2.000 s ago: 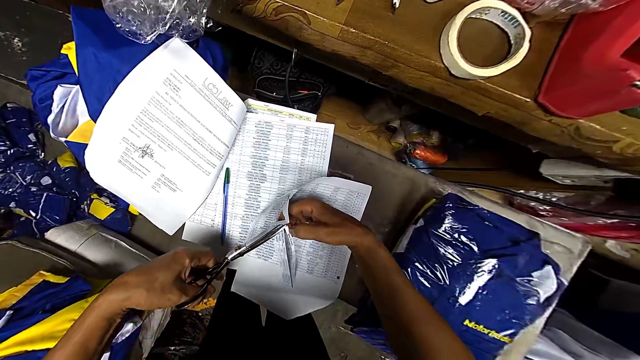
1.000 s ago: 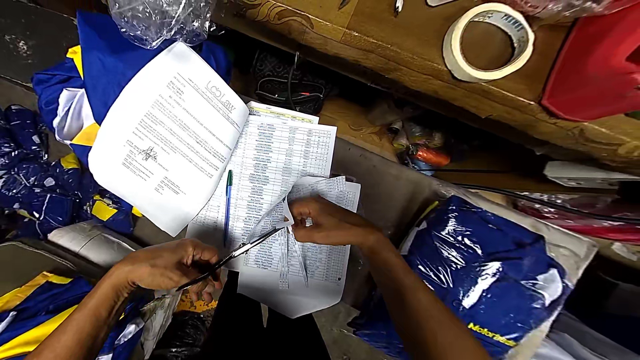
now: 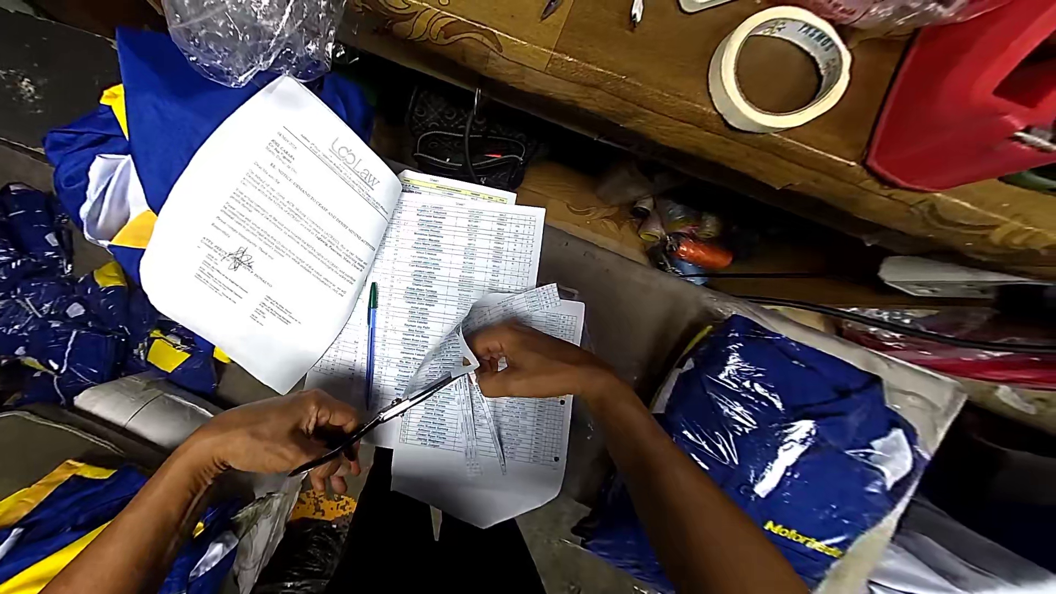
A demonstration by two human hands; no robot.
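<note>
My left hand (image 3: 285, 437) holds a pair of scissors (image 3: 404, 404) by the handles, the blades pointing up and right to the paper in my other hand. My right hand (image 3: 528, 359) pinches a cut paper piece (image 3: 450, 351) between thumb and fingers, with narrow strips (image 3: 483, 425) hanging below it. Beneath both hands lie printed list sheets (image 3: 462, 247). A blue pen (image 3: 371, 346) with a green cap end rests on them, left of the scissors. A signed, printed letter (image 3: 272, 239) lies curled at the upper left.
Plastic-wrapped blue garments (image 3: 792, 437) lie at the right, and more blue and yellow clothing (image 3: 49, 528) at the left. A wooden table (image 3: 627, 74) above bears a masking tape roll (image 3: 780, 70) and a red plastic object (image 3: 949, 99). Thread spools (image 3: 697, 252) sit beneath its edge.
The scissors' handles were spread wider two seconds ago; their blades look closed together now. My right hand still holds the paper near the blade tips.
</note>
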